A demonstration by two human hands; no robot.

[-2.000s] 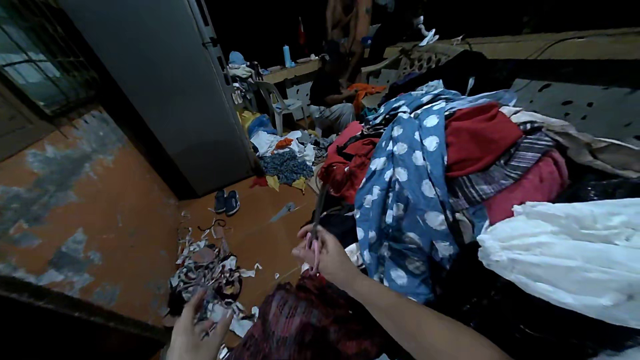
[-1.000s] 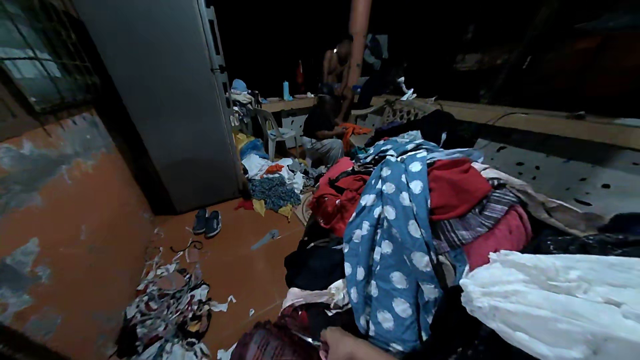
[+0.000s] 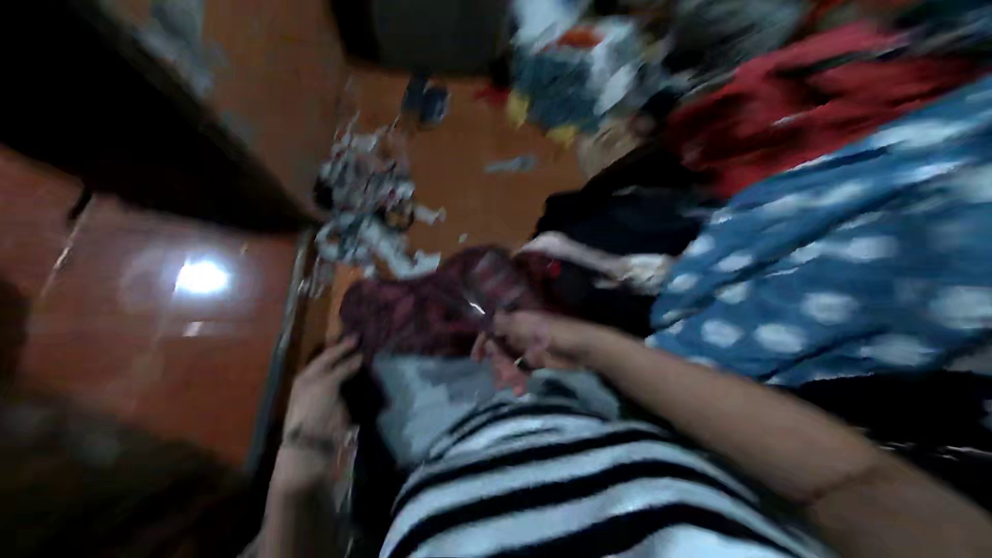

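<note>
The picture is blurred. My right hand [image 3: 539,337] is closed on scissors with pink handles [image 3: 508,372], whose blades [image 3: 477,306] point up and left over a dark maroon patterned cloth [image 3: 418,314]. That cloth lies across my lap, above grey fabric [image 3: 434,395] and a black-and-white striped garment [image 3: 527,473] on my body. My left hand [image 3: 318,395] is at the cloth's left edge, fingers bent toward it; whether they grip it is unclear. A blue cloth with white dots [image 3: 806,287] lies to the right of my right hand.
Cloth scraps [image 3: 364,201] lie on the orange floor [image 3: 457,186] ahead, near dark footwear [image 3: 426,101]. Red cloth [image 3: 783,101] and black cloth [image 3: 628,225] are heaped at the right. More mixed cloths [image 3: 573,77] lie farther off. A dark ledge [image 3: 170,132] runs along the left.
The view has tilted steeply down. One second ago only part of one hand showed at the bottom edge; now both hands and the scissors are in view, over the maroon cloth.
</note>
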